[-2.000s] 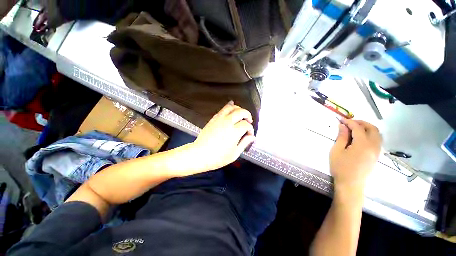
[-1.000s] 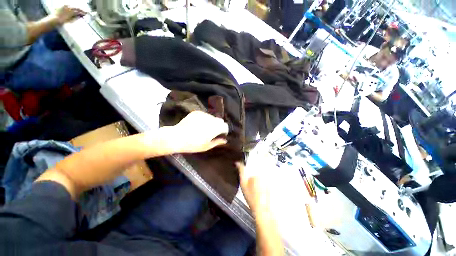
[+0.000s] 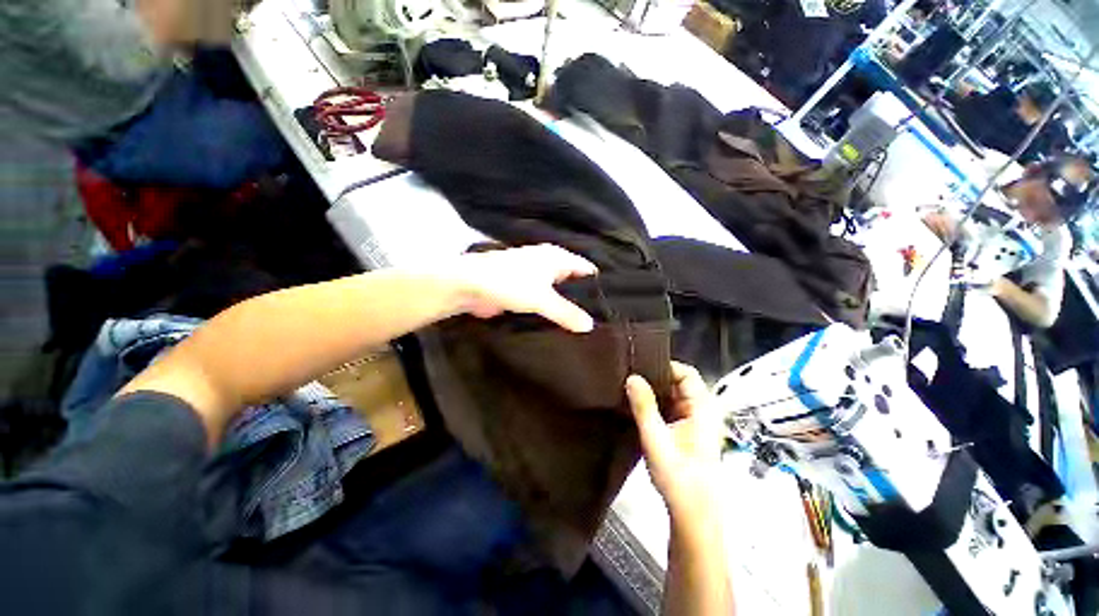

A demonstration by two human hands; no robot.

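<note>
The dark garment panel (image 3: 518, 169) lies over the white table, black side up at the back, with its brown wrong side (image 3: 542, 373) facing up near me and hanging over the table's front edge. A pale seam line (image 3: 630, 343) runs on the brown cloth. My left hand (image 3: 530, 286) lies on the cloth with thumb and fingers spread around a dark fold. My right hand (image 3: 675, 421) pinches the cloth's right edge between thumb and fingers, left of the sewing machine (image 3: 844, 409).
Red-handled scissors (image 3: 350, 111) lie at the back left. More dark garments (image 3: 723, 181) lie behind. Snips and tools (image 3: 820, 517) lie by the machine. A denim heap (image 3: 301, 463) and cardboard box (image 3: 376, 397) are at lower left. A person (image 3: 1036, 247) sits at far right.
The view has swung left and up from the machine to the cloth. My right hand has moved from the tools to the cloth's edge. More brown side and the seam now show.
</note>
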